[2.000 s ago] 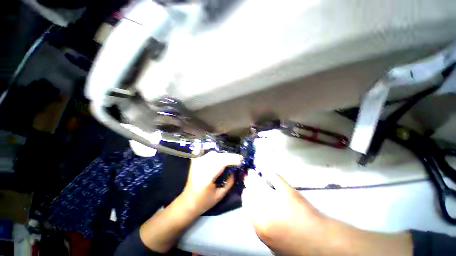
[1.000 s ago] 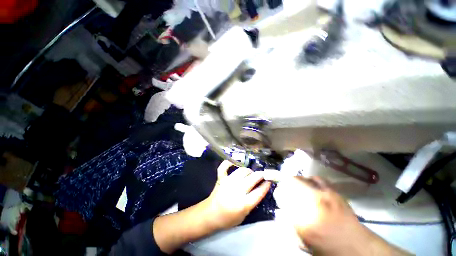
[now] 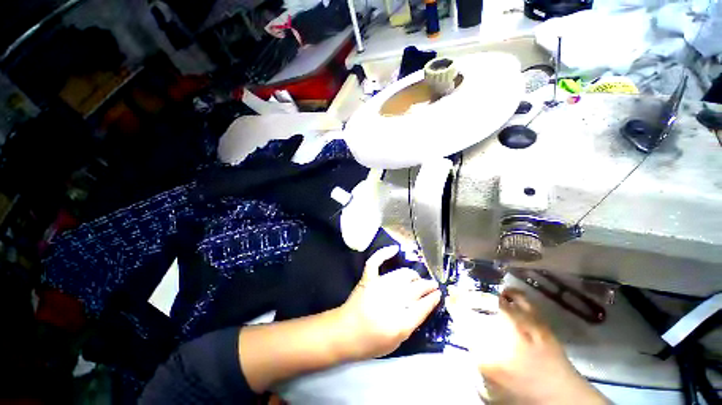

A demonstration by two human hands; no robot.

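Observation:
The navy tweed fabric (image 3: 252,233) and black fabric (image 3: 305,273) spread left of the sewing machine (image 3: 617,190). Their edge runs under the needle area. My left hand (image 3: 392,308) presses on the cloth edge just left of the needle, fingers bent. My right hand (image 3: 518,340) is at the right of the needle, overexposed, with its fingertips at the cloth edge; whether it pinches the cloth is unclear. A white tape roll (image 3: 435,111) sits on the machine head's left end, and its white tape (image 3: 431,213) hangs down to the needle.
A reddish-brown slim tool (image 3: 564,296) lies behind the needle. Black-handled shears (image 3: 693,368) are at the right edge, near a white strip (image 3: 701,319). White fabric scraps (image 3: 633,39) lie behind the machine. A red box (image 3: 313,79) stands at the back.
The view has risen and shifted, so the tape roll and machine top now show. Both hands stay near the needle; the left hand lies flatter on the cloth.

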